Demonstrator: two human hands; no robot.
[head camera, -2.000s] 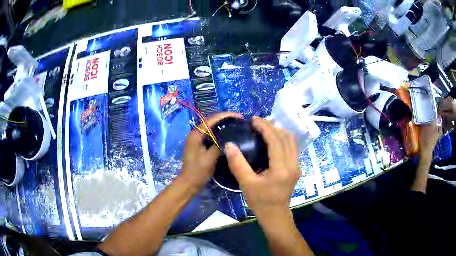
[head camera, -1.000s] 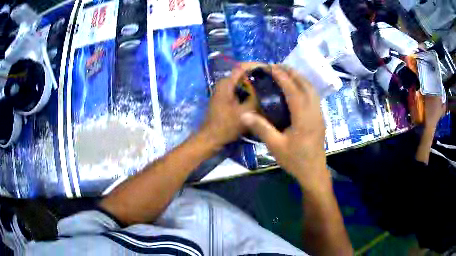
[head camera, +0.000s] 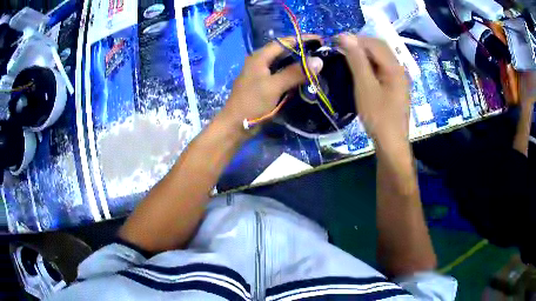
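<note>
A white housing (head camera: 320, 134) with a black open interior lies near the table's front edge, between my hands. Thin yellow, red and dark wires (head camera: 304, 54) cross its opening. A small pale plug connector (head camera: 247, 124) hangs on an orange lead at the left. My left hand (head camera: 267, 82) holds a black round part (head camera: 288, 62) at the housing's upper left, thumb over the wires. My right hand (head camera: 376, 79) is at the upper right, fingertips at the black part's edge; what they pinch is too blurred to tell.
Part-built white units with black round faces (head camera: 36, 97) stand at the left; more (head camera: 442, 17) are at the upper right. Another person's arm (head camera: 523, 120) is at the right edge. Blue printed carton (head camera: 135, 147) covers the table. A unit (head camera: 36, 267) sits in a carton at the lower left.
The black round part, earlier held over the housing, is now tilted up at the left, showing the interior and wires. The plug has come into view. The view has tilted down towards the lap.
</note>
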